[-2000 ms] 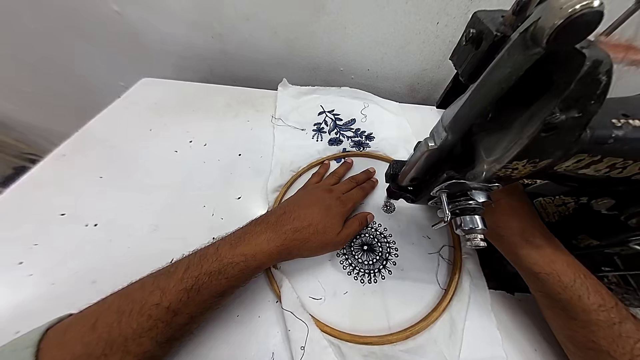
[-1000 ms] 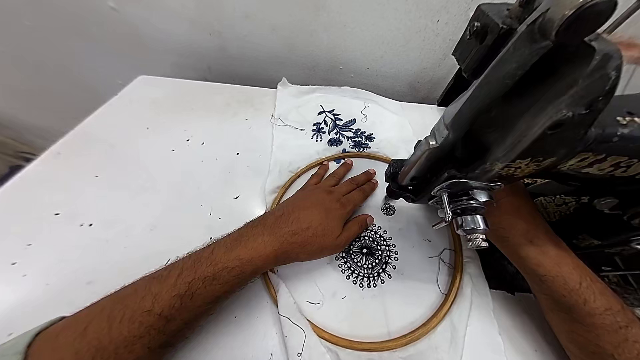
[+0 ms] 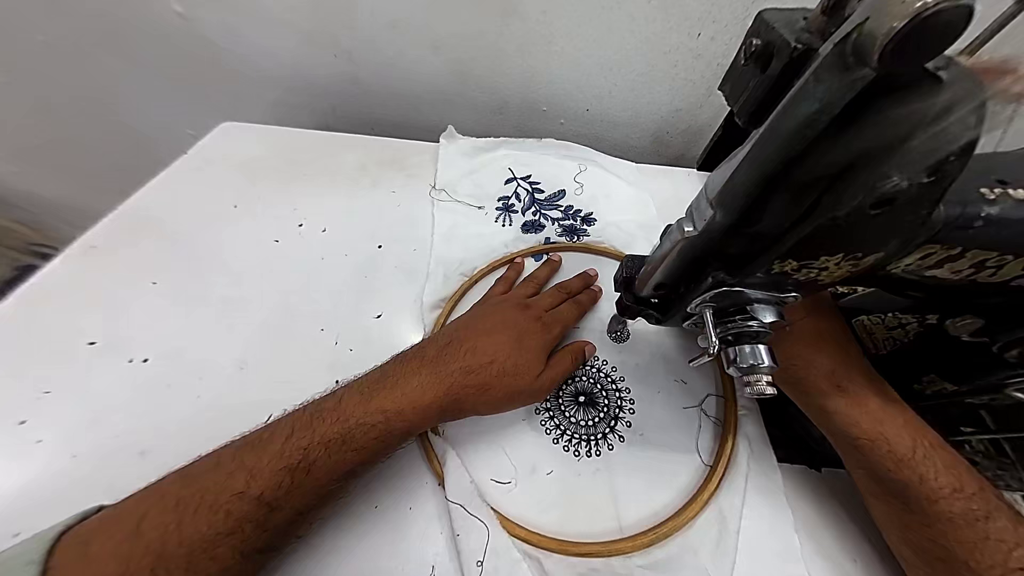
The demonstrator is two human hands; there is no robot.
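Observation:
My left hand [image 3: 520, 340] lies flat, fingers apart, on white cloth [image 3: 640, 472] stretched in a round wooden embroidery hoop [image 3: 624, 547]. Beside its thumb is a black round embroidered medallion [image 3: 584, 406]. A smaller round motif [image 3: 618, 330] sits under the needle end of a black sewing machine [image 3: 808, 184], just right of my left fingertips. My right hand [image 3: 808, 344] reaches behind the machine head at the hoop's right side; its fingers are hidden. Above the hoop, the cloth carries dark blue floral embroidery [image 3: 548, 208].
The white table [image 3: 240, 264] bears scattered dark specks and thread bits. A loose dark thread [image 3: 704, 428] lies inside the hoop on the right. A metal tension knob [image 3: 752, 368] juts from the machine. A grey wall [image 3: 448, 64] stands behind the table.

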